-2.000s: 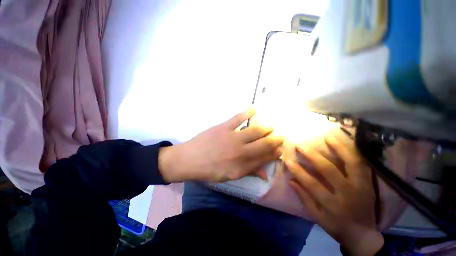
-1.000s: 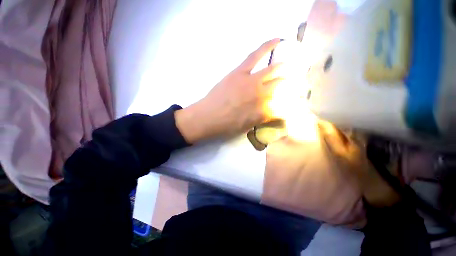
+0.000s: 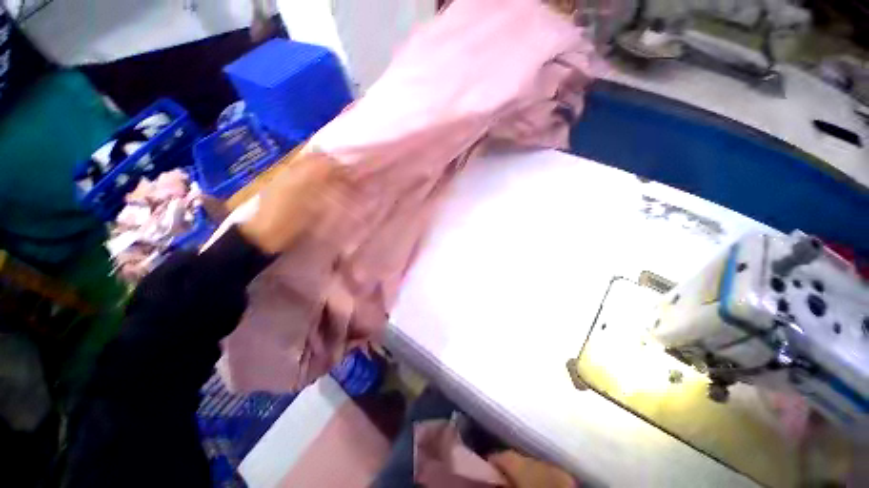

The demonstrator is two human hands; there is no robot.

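Note:
A tall heap of pink cut panels (image 3: 381, 191) drapes over the left end of the white table. My left hand (image 3: 305, 195), blurred, is on the left side of this heap; its fingers are unclear. My right hand (image 3: 529, 469) is low, at the front table edge, partly cut off by the picture's bottom. A small pink piece (image 3: 443, 456) lies beside it over my lap; whether the hand grips it is unclear. The sewing machine head (image 3: 753, 295) stands at the right above its needle plate area (image 3: 619, 367).
Blue crates (image 3: 291, 86) stand at the left, one beside loose pink and white scraps (image 3: 152, 219). A white board (image 3: 295, 434) with a pink piece (image 3: 338, 448) is below the heap. Another machine table (image 3: 724, 100) is across a blue partition (image 3: 667, 143).
The view has swung left and up. My left hand has moved from the needle area to the heap. My right hand has come away from the machine to the front edge.

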